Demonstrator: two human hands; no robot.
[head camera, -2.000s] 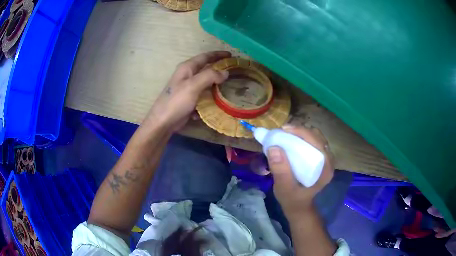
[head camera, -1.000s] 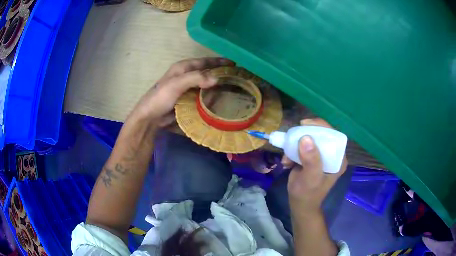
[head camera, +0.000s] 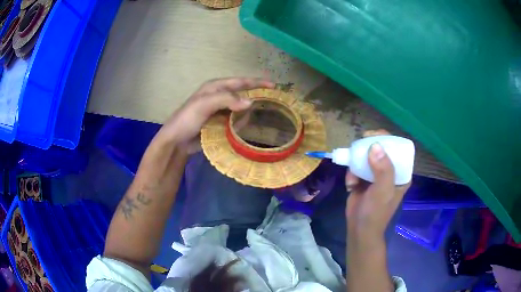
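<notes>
A miniature straw hat (head camera: 263, 173) with a wide tan ribbed brim and an open centre is held by my left hand (head camera: 197, 114) at its left and upper left edge, thumb near the collar. A red hat band (head camera: 260, 154) runs around the base of the short collar. My right hand (head camera: 374, 197) grips a white glue bottle (head camera: 388, 159), lying nearly level. Its blue nozzle (head camera: 318, 154) points left, with the tip over the right side of the brim; whether it touches cannot be told.
A large green tray (head camera: 394, 74) spans the upper right over the table (head camera: 165, 51), which has dark stains. Blue trays (head camera: 68, 80) stand at the left; round pieces lie at far upper left (head camera: 28, 28). Part of another straw piece (head camera: 220, 3) shows at the top edge.
The glue bottle and my right hand have moved right, and the nozzle has drawn back from the red band to the brim's right side. The hat has moved down and slightly left.
</notes>
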